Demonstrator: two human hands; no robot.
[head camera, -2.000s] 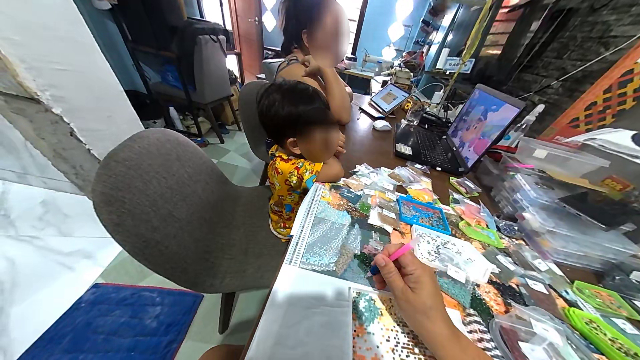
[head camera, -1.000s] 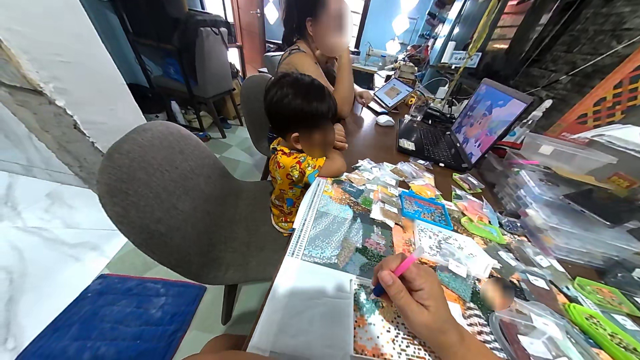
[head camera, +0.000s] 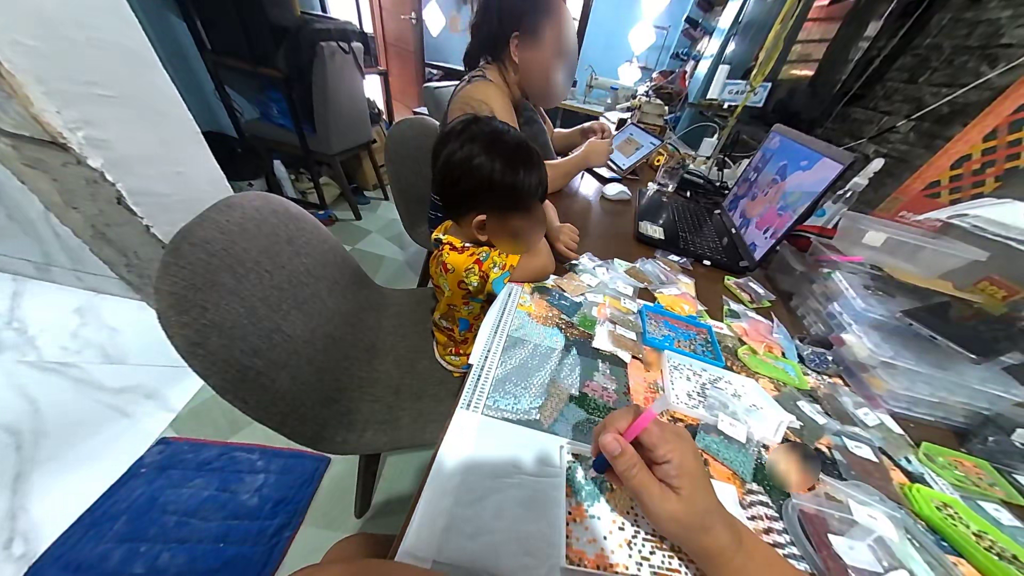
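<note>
My right hand (head camera: 664, 472) grips a pink diamond-painting pen (head camera: 644, 420) with a dark blue grip. The pen's lower end is at the upper part of a white tray (head camera: 612, 532) that holds teal, orange and white beads. Under and around it lies a diamond-painting canvas (head camera: 524, 372), partly covered with coloured beads. A white tray with dark beads (head camera: 720, 388) and a blue tray (head camera: 680, 334) rest on the canvas beyond my hand. My left hand is out of the frame.
Small bead bags (head camera: 616, 328), green trays (head camera: 964, 472) and clear plastic boxes (head camera: 888, 320) crowd the right side. A laptop (head camera: 744, 200) stands farther back. A child (head camera: 480, 272) leans on the table edge; another person (head camera: 520, 96) sits beyond, by a tablet (head camera: 632, 148). A grey chair (head camera: 296, 336) stands left.
The seated person's raised hand has come down from near the face; both hands are now together by the tablet. My right hand has moved down to the bead tray, still holding the pen.
</note>
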